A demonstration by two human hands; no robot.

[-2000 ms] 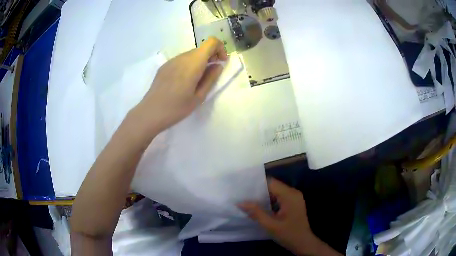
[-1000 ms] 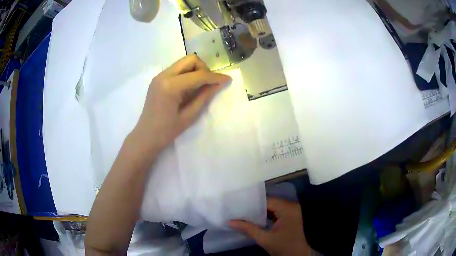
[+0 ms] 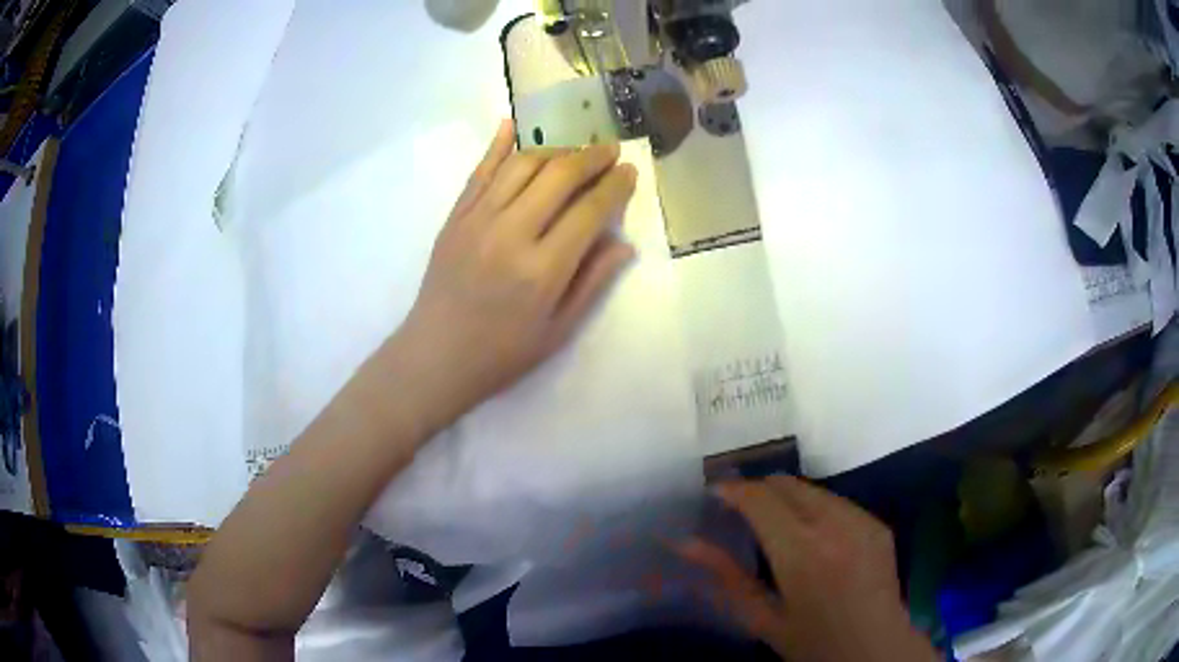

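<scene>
The white garment panel [image 3: 582,401] lies on the machine bed, its upper end at the lit needle area and its lower end hanging off the front edge. My left hand [image 3: 530,246] lies palm down on it, fingers apart, fingertips just in front of the presser foot and needle area [image 3: 627,104]; no pinch shows. My right hand [image 3: 828,556] is blurred at the panel's lower right, below the table edge, thumb and fingers apart, with no clear grip on the cloth.
White cover sheets lie left [image 3: 181,285] and right [image 3: 905,246] of the needle. The tension dial [image 3: 718,78] is above the metal plate [image 3: 711,194]. A ruler scale [image 3: 743,388] marks the front. A blue tray [image 3: 84,349] is at left; white strips [image 3: 1112,194] hang at right.
My left hand has gone from pinching the cloth near the needle to lying flatter on it. My right hand has moved right from the panel's lower edge and its fingers have spread.
</scene>
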